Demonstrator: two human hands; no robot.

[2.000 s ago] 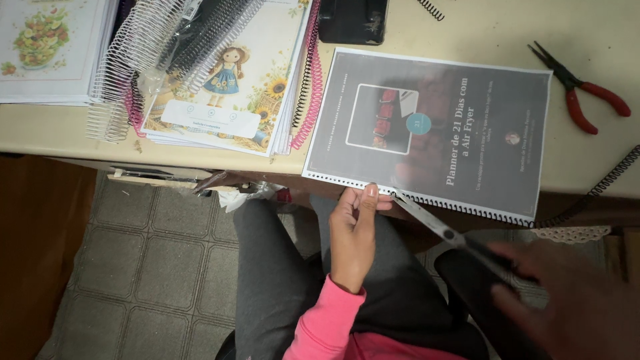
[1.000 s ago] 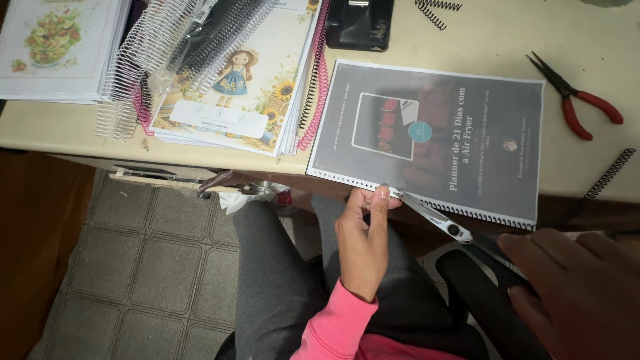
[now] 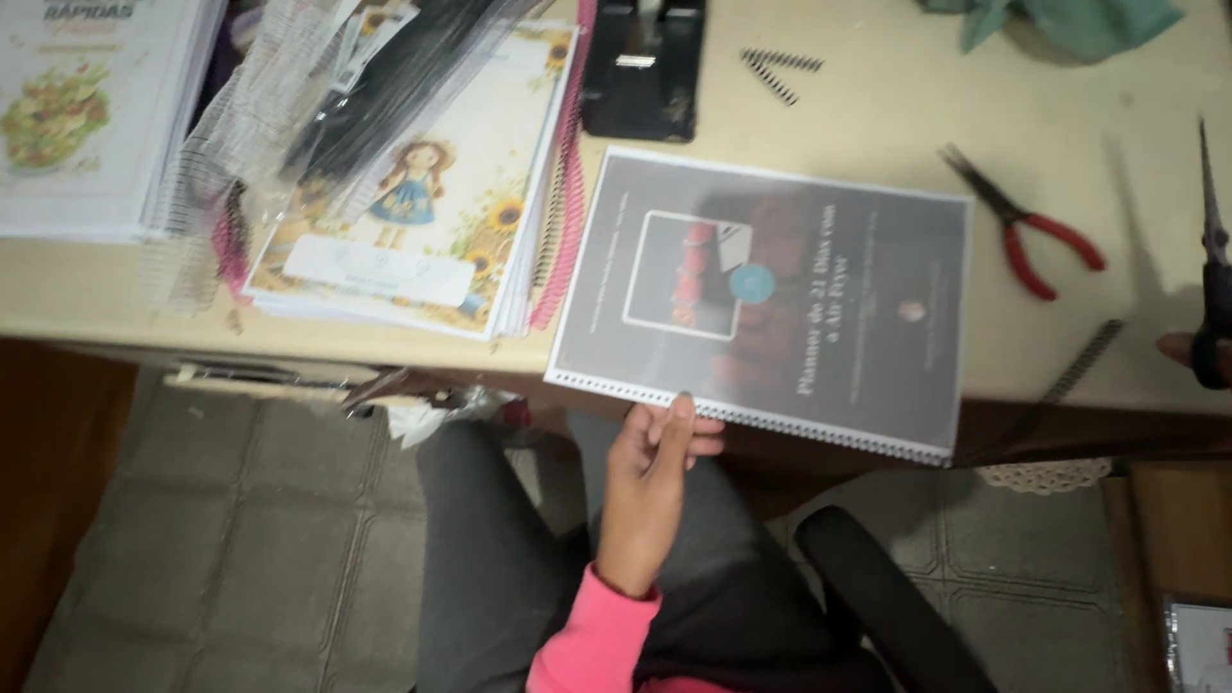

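Observation:
A booklet with a dark printed cover [image 3: 770,298] lies at the table's front edge, its punched side toward me. A black spiral binding coil [image 3: 837,435] runs through the right part of that side; the holes at the left show no coil. My left hand [image 3: 654,472] pinches this edge between thumb and fingers near the coil's left end. At the far right, my right hand [image 3: 1176,348] shows only by a fingertip at the handle of black-handled scissors [image 3: 1215,289], whose blades point away from me. Long-nose pliers with red handles [image 3: 1035,231] lie between booklet and scissors.
Loose coil offcuts [image 3: 782,72] lie beyond the booklet, beside a black hole punch [image 3: 643,77]. Printed sheets with a doll picture [image 3: 414,221], under bagged coils [image 3: 385,96], are at left. Another coil piece [image 3: 1088,361] crosses the front edge. A green cloth [image 3: 1068,24] lies at the back.
My right hand and the scissors have moved right, away from the booklet's punched edge, where the blades were before. My left hand keeps its pinch on that edge.

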